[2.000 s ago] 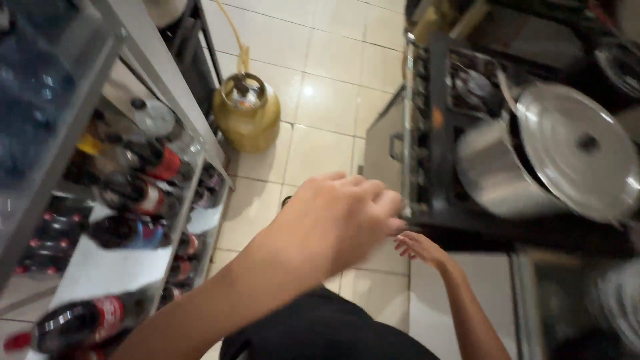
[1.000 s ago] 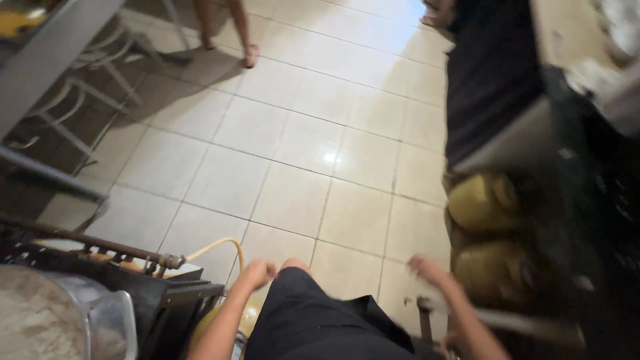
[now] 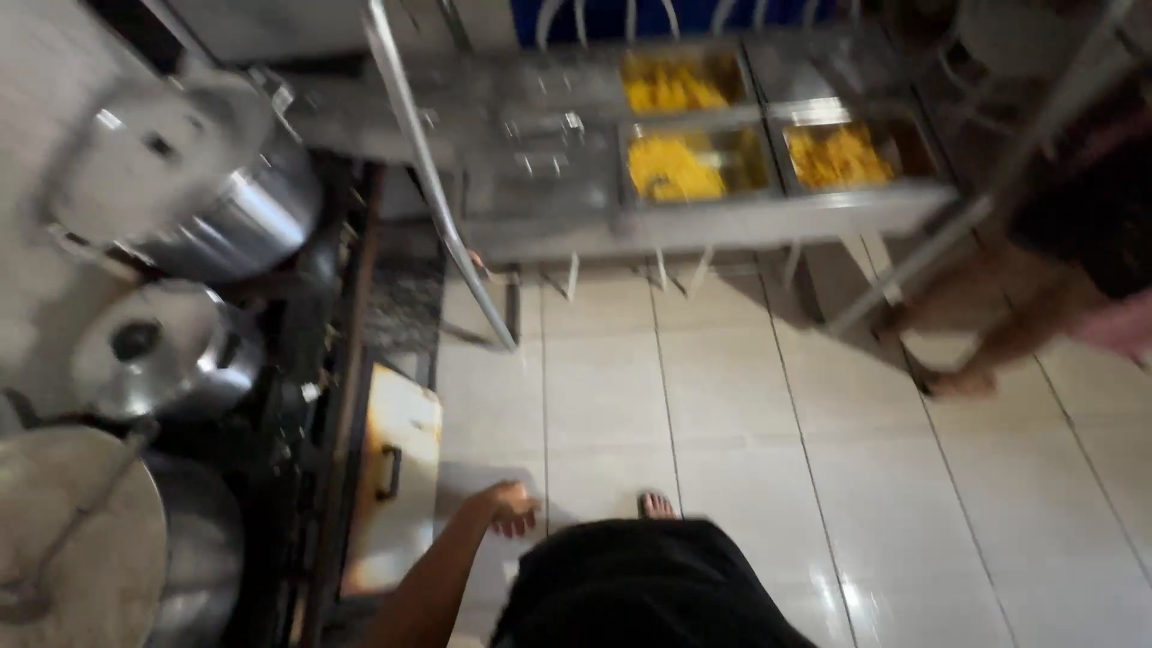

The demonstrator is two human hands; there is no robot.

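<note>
My left hand (image 3: 513,508) hangs low over the tiled floor, its fingers loosely curled and blurred; I cannot see whether anything is in it. Nearest to it is the oven door (image 3: 391,481) with a dark handle, on the front of the stove at the left. My right hand is out of view. Lidded metal pots stand on the stove: a large one (image 3: 238,216) at the back, a smaller one (image 3: 211,360) in the middle, and another (image 3: 76,531) at the lower left.
Ahead runs a metal serving counter (image 3: 720,216) with food pans, some holding yellow food (image 3: 675,166). A metal rail (image 3: 427,171) slants down beside the stove. At the right a person's legs (image 3: 1008,337) stand near a second slanting rail (image 3: 936,252).
The view has turned strongly; the counter with food pans now lies ahead and the stove at the left. My right hand, visible one second ago, has left the view.
</note>
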